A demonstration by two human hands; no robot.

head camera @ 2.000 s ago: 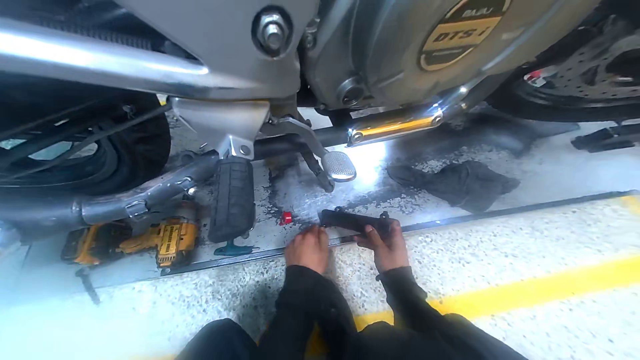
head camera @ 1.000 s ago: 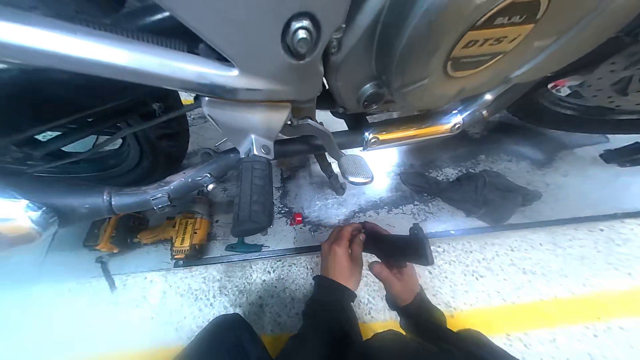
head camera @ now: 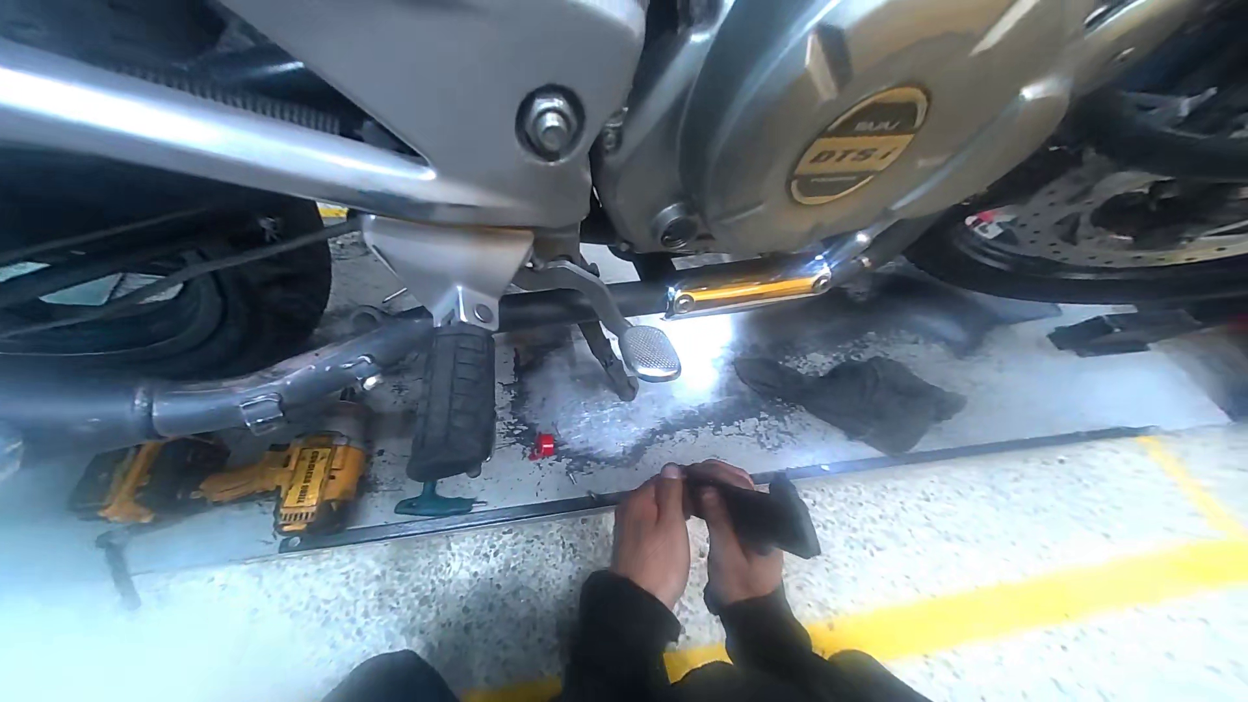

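Low in the middle of the head view, my left hand [head camera: 651,541] and my right hand [head camera: 738,546] are close together on a black elongated part [head camera: 762,514] with a flared end. My right hand holds it from below and the right. My left fingertips press at its left end, partly hiding it. Above them is a motorcycle with a ridged metal brake pedal [head camera: 648,353], a black rubber footpeg [head camera: 455,400] and an engine side cover [head camera: 751,127]. A small red piece [head camera: 544,447] lies on the grey metal platform left of my hands.
A yellow cordless impact tool [head camera: 317,478], a teal-handled tool [head camera: 436,502] and a slim dark tool [head camera: 119,568] lie at left. A dark cloth [head camera: 873,400] rests on the platform, whose raised metal edge [head camera: 429,525] runs beneath the motorcycle. The exhaust pipe [head camera: 224,405] crosses the left.
The black part has tilted, its flared end now pointing down and right. My hands have shifted their hold on it and come closer together than two seconds ago.
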